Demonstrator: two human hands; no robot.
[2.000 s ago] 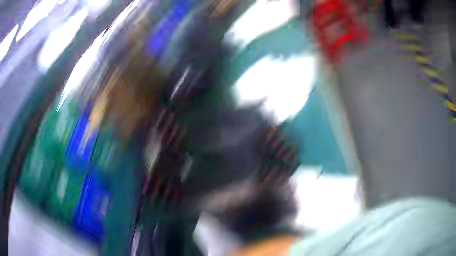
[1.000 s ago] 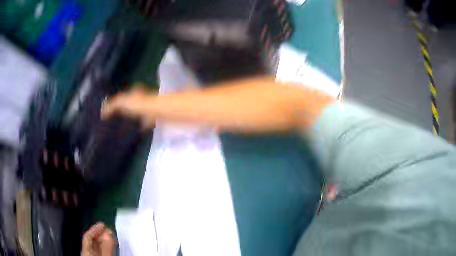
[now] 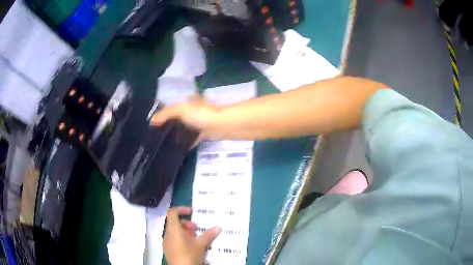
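Observation:
A black retail box (image 3: 142, 150) lies tilted on the green bench, left of centre, over white paper strips. My right hand (image 3: 181, 118) reaches across from the right and grips the box's near upper edge, thumb on its broad face. A white label sheet (image 3: 223, 196) with rows of small printed barcodes lies right of the box, its upper part passing under my right forearm. My left hand (image 3: 189, 240) is at the bottom, over the sheet's lower left edge, thumb and fingers apart. No label shows clearly on its fingertips.
Black boxes with orange dots stand at the left (image 3: 78, 114) and top (image 3: 275, 26). White backing strips (image 3: 127, 227) lie below the held box, and loose paper (image 3: 301, 64) lies by the bench's right edge (image 3: 345, 46). Beyond are grey floor and yellow-black tape.
The view has steadied and shifted. My right hand has taken hold of a black box, now beside the label sheet. My left hand has come further into view, over the sheet.

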